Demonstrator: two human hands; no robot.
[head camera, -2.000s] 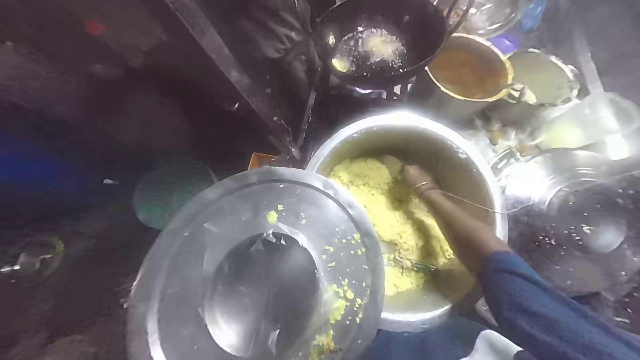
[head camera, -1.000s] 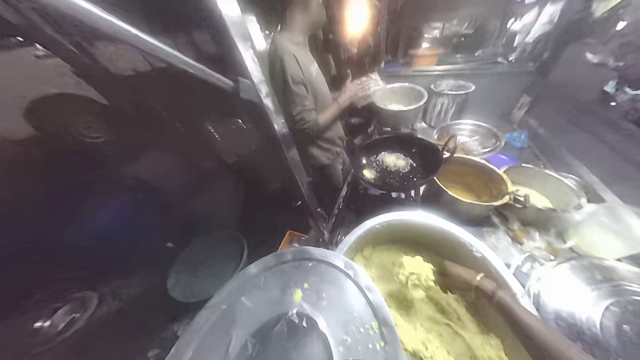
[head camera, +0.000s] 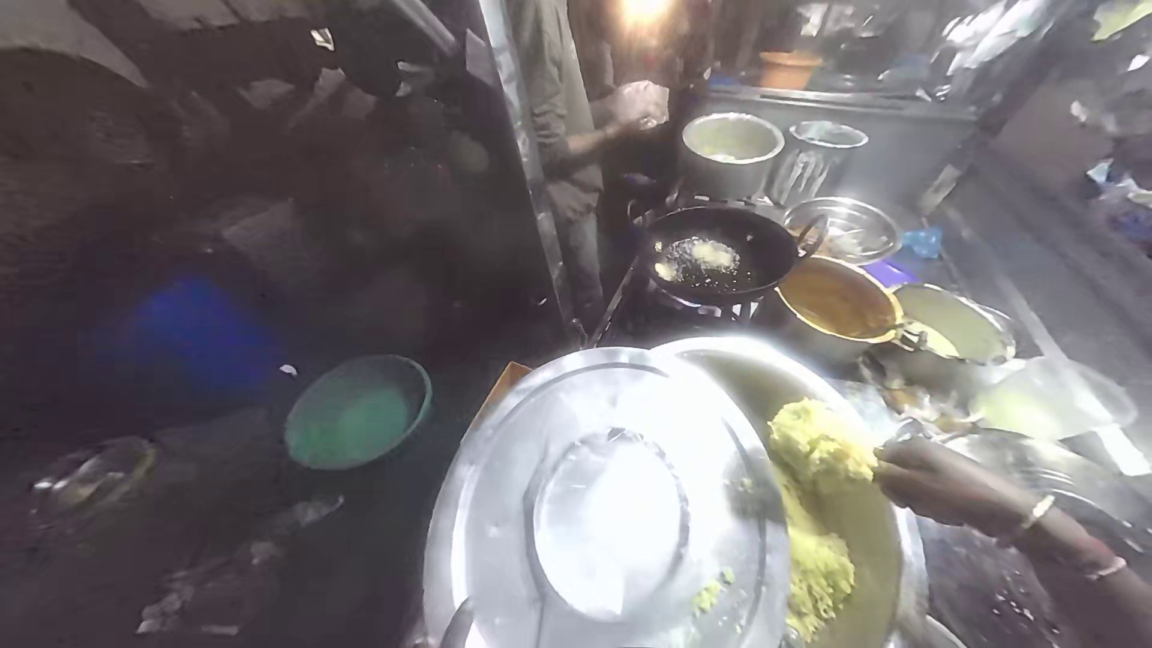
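Observation:
My right hand (head camera: 931, 481), with bangles at the wrist, is closed at the right side of a raised clump of yellow crumbly food (head camera: 819, 441); whether a utensil lies beneath the clump is hidden. More yellow food (head camera: 821, 576) lies below in a large metal pot (head camera: 882, 585). A round metal lid (head camera: 504, 540) with food bits on it covers the pot's left part. At the lid's lower left edge, what looks like the thumb of my left hand (head camera: 459, 623) shows; its other fingers are hidden.
Beyond the pot stand a black wok with frying food (head camera: 760, 270), a pot of orange-brown liquid (head camera: 841, 301), a pale-filled pot (head camera: 981, 333) and a taller pot (head camera: 733, 135). A person (head camera: 562, 117) stands behind a metal post (head camera: 526, 153). A green basin (head camera: 360, 414) is at left.
Yellow food that lay in the pot around my right hand is now a clump raised beside its fingers. The lid covers more of the pot's opening. The view has tilted up.

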